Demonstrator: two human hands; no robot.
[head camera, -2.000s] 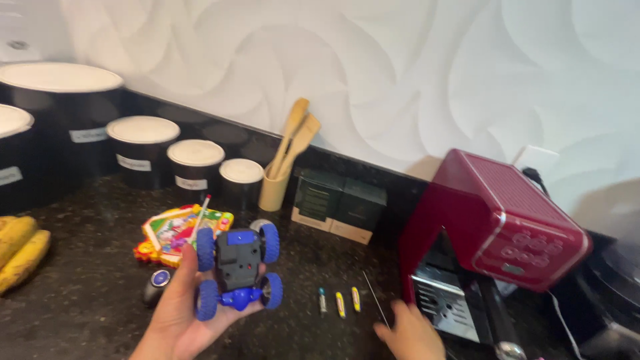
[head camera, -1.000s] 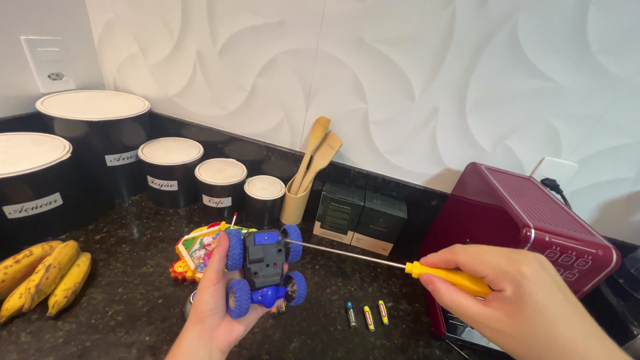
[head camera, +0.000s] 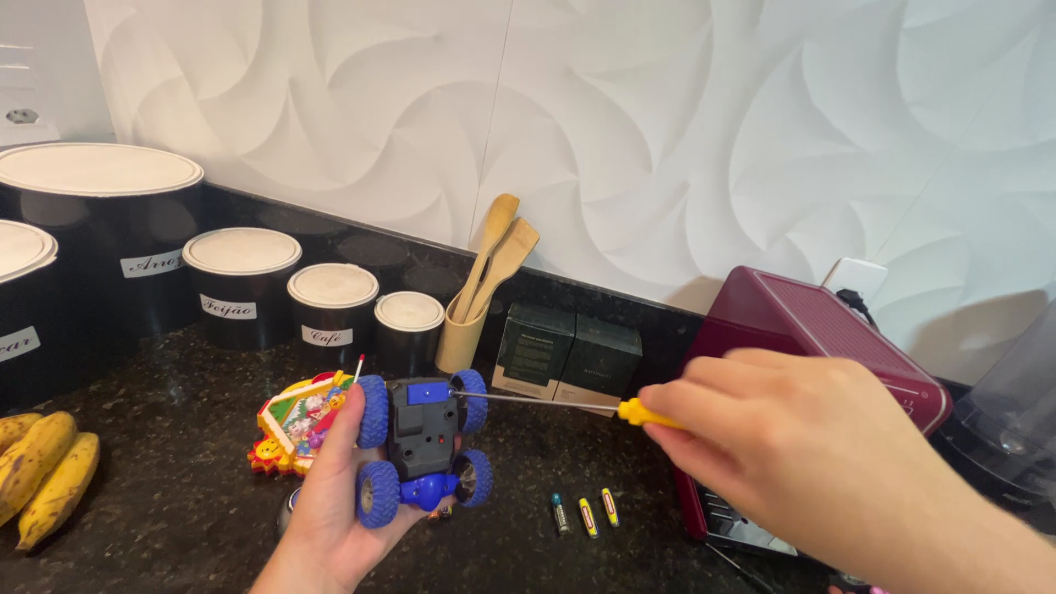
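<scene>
My left hand (head camera: 346, 511) holds a blue and black toy car (head camera: 422, 441) with its underside facing me and its blue wheels at both sides. A screwdriver with a yellow handle (head camera: 648, 412) is gripped in my right hand (head camera: 742, 445). Its long thin shaft reaches left, and the tip is at the upper right corner of the car's blue battery cover (head camera: 428, 392); whether it sits in a screw cannot be told. Three small batteries lie on the dark counter: a dark one (head camera: 560, 513) and two yellow ones (head camera: 587, 518).
Behind the car lies a colourful toy (head camera: 285, 425). Bananas (head camera: 49, 470) are at the left. Black canisters with white lids (head camera: 242, 252), a wooden utensil holder (head camera: 459, 338) and dark boxes (head camera: 536, 346) line the wall. A red coffee machine (head camera: 825, 330) stands at the right, partly behind my right hand.
Two seconds ago my right hand was low on the counter by the screwdriver's shaft. It then lifted the screwdriver to the toy car's underside, where the tip remains.
</scene>
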